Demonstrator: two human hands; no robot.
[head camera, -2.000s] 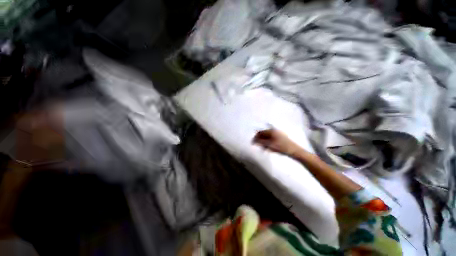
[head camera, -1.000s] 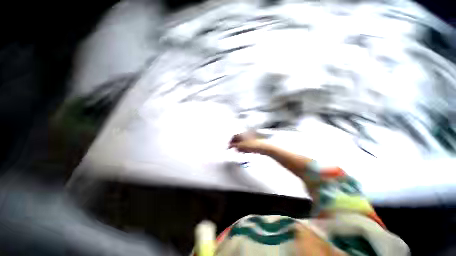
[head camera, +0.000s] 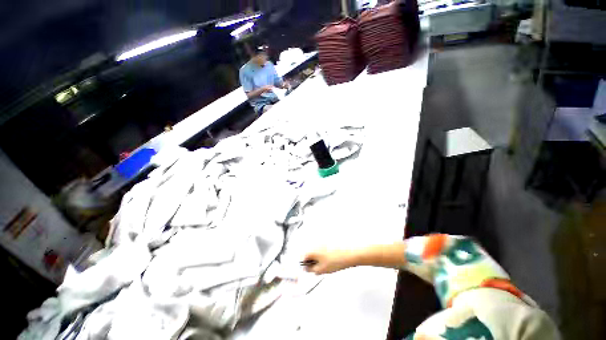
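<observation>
A large heap of wrinkled pale grey-white garments (head camera: 199, 226) covers the left and middle of the long white table (head camera: 379, 159). My right hand (head camera: 319, 261) is over the table beside the heap's right edge, its fingers closed around a small dark thing, probably thread snips (head camera: 307, 263), mostly hidden by the fingers. My left hand cannot be clearly made out; a blurred brownish patch lies over the cloth below and left of my right hand.
A black upright block in a green holder (head camera: 323, 159) stands beyond my right hand. Dark red cloth stacks (head camera: 362, 43) stand at the table's far end. A person in light blue (head camera: 259, 80) is at another table behind. A stool (head camera: 465, 141) stands right of the table.
The view has swung from the table's left corner and lower garments to its length and far end. My right hand stays over the table, now beside the heap. The earlier blurred left hand is no longer clear.
</observation>
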